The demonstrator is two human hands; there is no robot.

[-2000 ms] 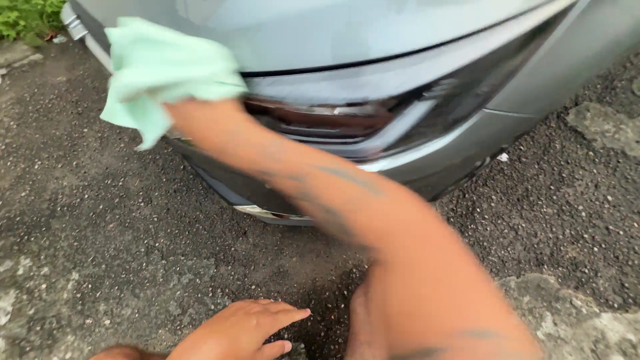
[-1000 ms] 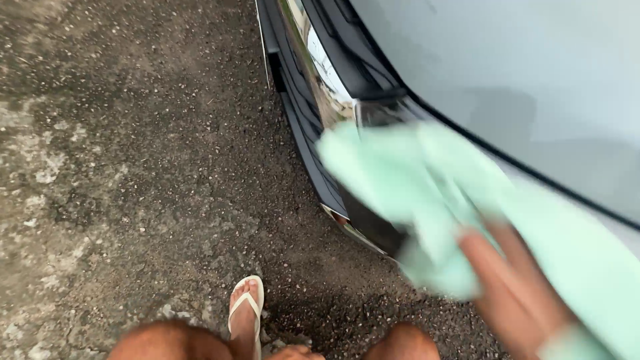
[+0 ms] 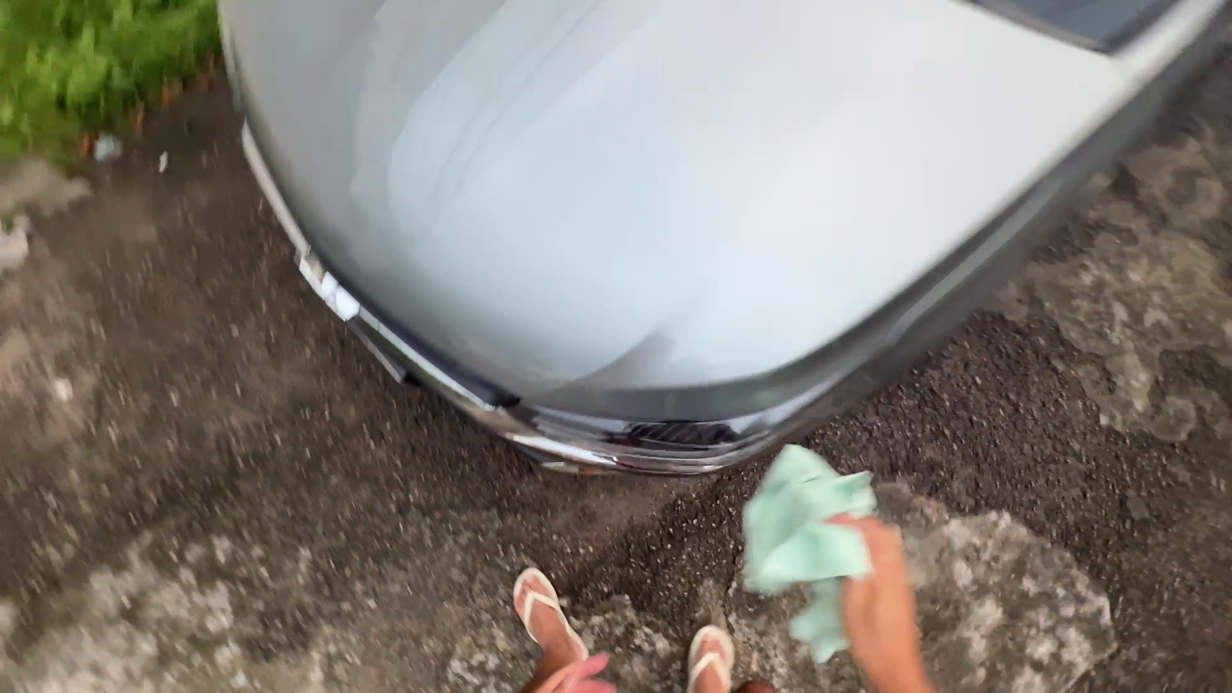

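Observation:
Bunched in my right hand (image 3: 871, 568) is a mint-green cloth (image 3: 799, 539), held clear of the car at the lower right. Its loose end hangs below my fingers. My left hand (image 3: 576, 676) shows only in part at the bottom edge, blurred, beside my leg, and no object shows in it. In front of me stands a silver-grey car, its hood (image 3: 626, 212) filling the upper middle. The headlight (image 3: 683, 433) and the front bumper trim (image 3: 568, 452) face me.
My feet in cream flip-flops (image 3: 539, 602) stand on rough asphalt (image 3: 192, 414) with worn concrete patches (image 3: 1011, 597). Green grass (image 3: 106, 67) borders the upper left. Part of the windshield (image 3: 1088, 14) shows at the top right.
Earlier the cloth was at the car's front and headlight; now my right hand holds it away from the car. The view has moved back and up, showing far more of the hood.

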